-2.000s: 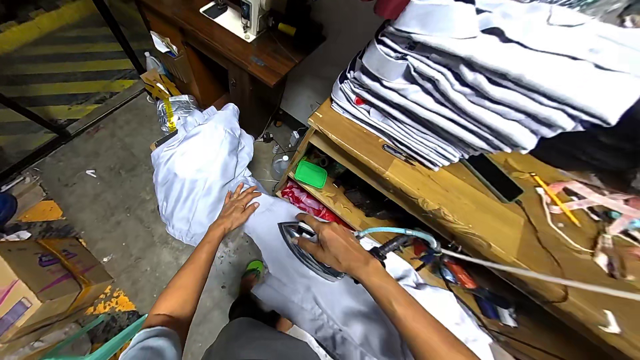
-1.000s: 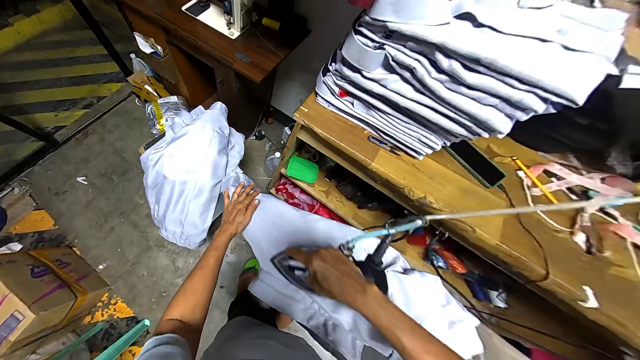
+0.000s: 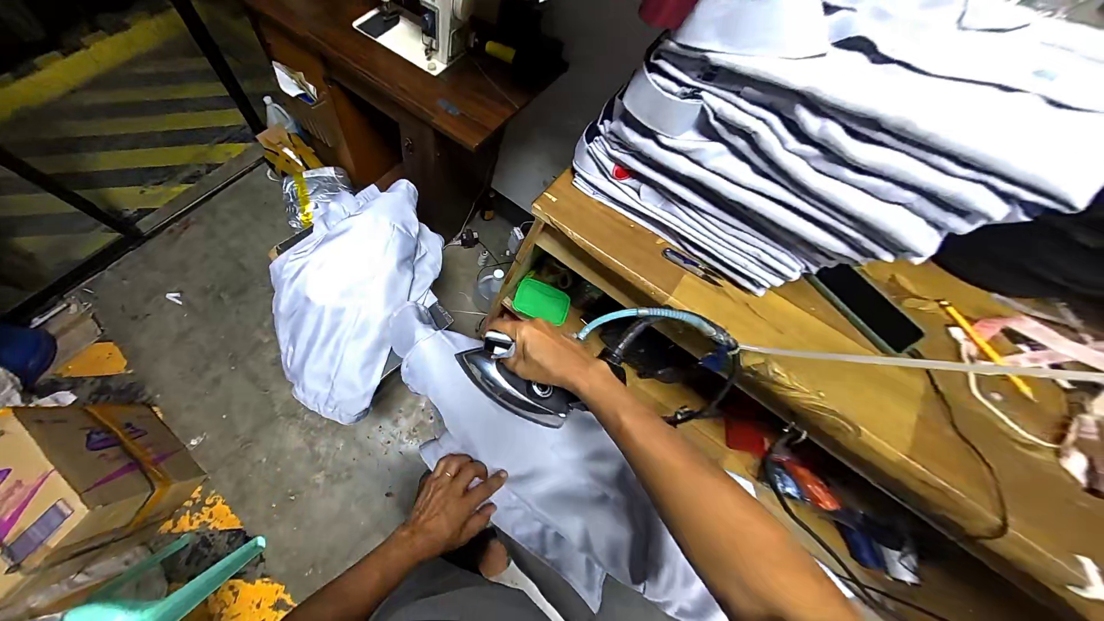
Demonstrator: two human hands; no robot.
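My right hand grips the handle of a clothes iron, whose soleplate rests on a pale grey-white garment spread out before me. A light blue hose and a dark cable run from the iron towards the right. My left hand lies on the garment's near left edge, fingers slightly spread, holding nothing. Just beyond the far end of the garment, a heap of white cloth hangs over a low support that is mostly hidden.
A wooden table on the right bears stacked folded white garments, a phone and a pencil. Its shelf holds a green container. A sewing machine stands behind; a cardboard box sits at left.
My left hand has moved from the garment's far end back to its near left edge. The iron has moved forward along the garment in my right hand.
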